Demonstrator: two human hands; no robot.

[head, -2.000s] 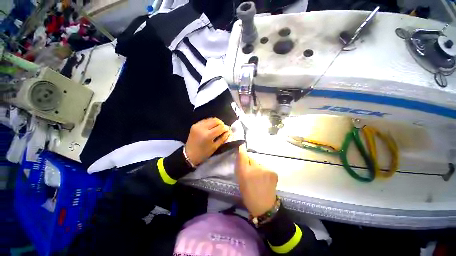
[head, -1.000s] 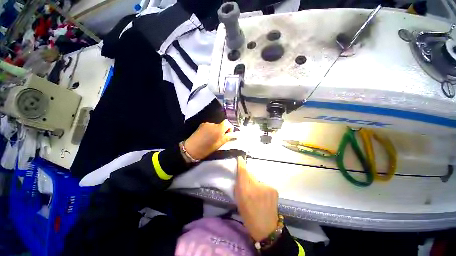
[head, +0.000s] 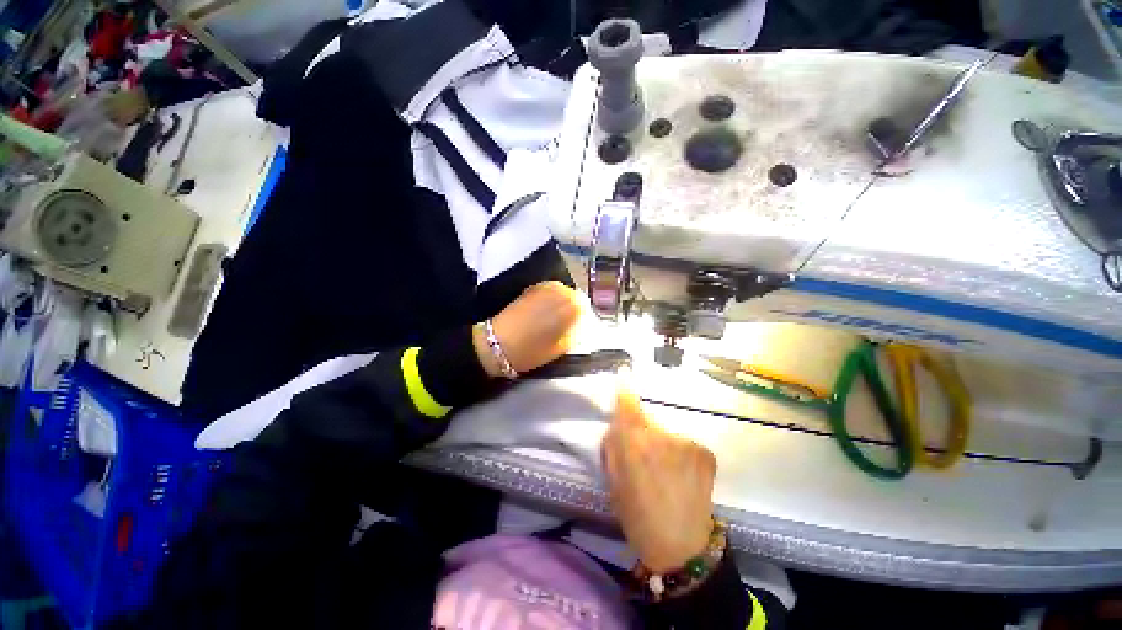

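Observation:
A black garment panel [head: 320, 246] with white insets [head: 461, 160] lies left of the white sewing machine head [head: 787, 197]. My left hand [head: 537, 329] rests on the cloth just left of the lit needle area, fingers curled on its edge. My right hand [head: 658, 474] is in front of the needle area, index finger pointing forward onto the edge of the white cloth [head: 529, 412]. Glare hides the fingertips and the needle, so the grip of the right hand is unclear. Scissors with green and yellow handles [head: 876, 412] lie right of the needle.
A second beige machine [head: 105, 234] stands at the far left. A blue plastic basket [head: 92, 492] is at the lower left. A measuring tape [head: 812, 542] runs along the table's front edge. A pink cap [head: 529, 585] shows at the bottom.
My left hand has moved slightly right and closer to the needle area, its fingers now more curled. My right hand stays on the cloth's edge. The view has shifted a little.

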